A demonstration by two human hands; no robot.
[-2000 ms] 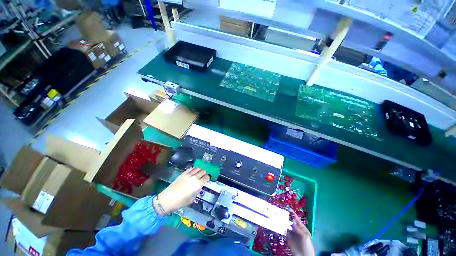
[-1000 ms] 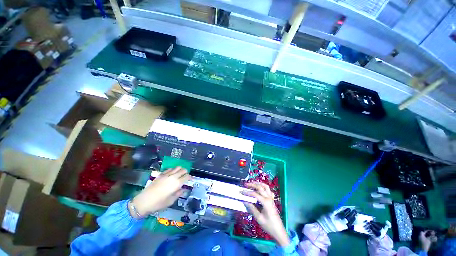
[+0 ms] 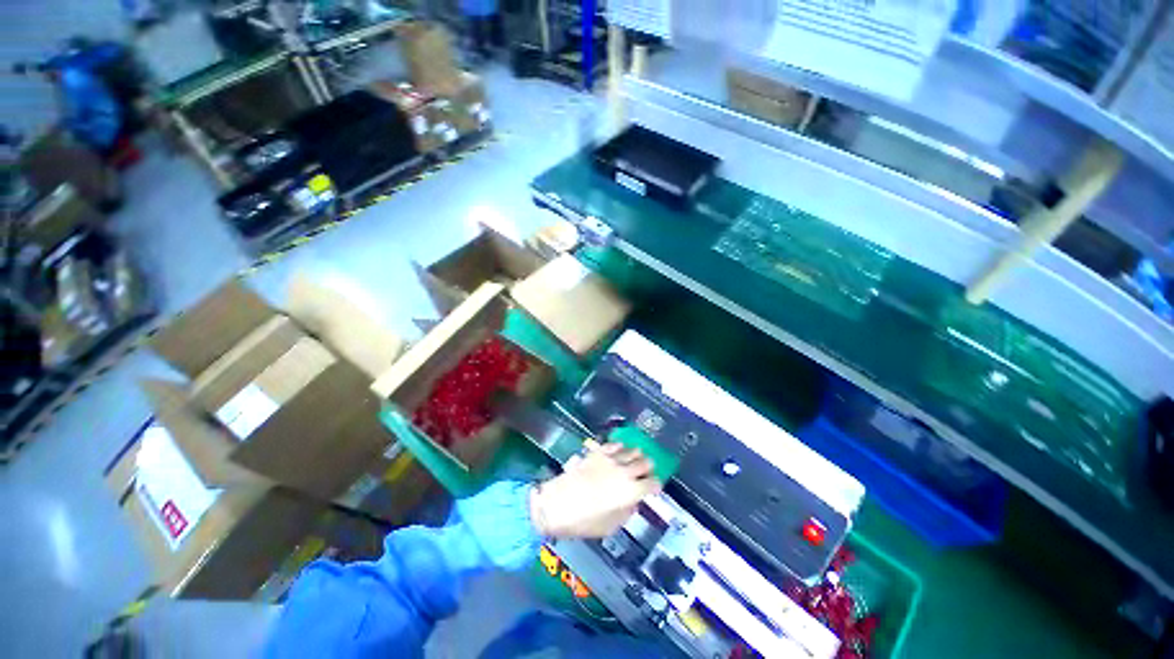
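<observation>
The metal bench machine stands in front of me, with its black control panel (image 3: 721, 466) and a red button at the right end. My left hand (image 3: 599, 493) rests at the left end of the pale feed rail (image 3: 747, 579), its fingers against the green guard (image 3: 644, 453). Whether it grips anything is hidden. My right hand is out of the picture. Red components (image 3: 843, 605) lie in the green parts tray (image 3: 912, 605) right of the machine. The dark metal chute (image 3: 541, 425) points into the open carton (image 3: 438, 348), which holds more red components (image 3: 474, 390).
A raised green shelf (image 3: 798, 315) behind the machine holds a black bin (image 3: 657, 165) and clear-covered sheets (image 3: 805, 258). A blue bin (image 3: 901, 464) sits below it. Open cardboard boxes (image 3: 277, 399) stand at left. Yellow-orange fittings (image 3: 564, 573) show low on the machine front.
The view has swung left, so the machine appears further right and more tilted. My right hand, earlier on the rail, has left the picture. My left hand stays by the green guard.
</observation>
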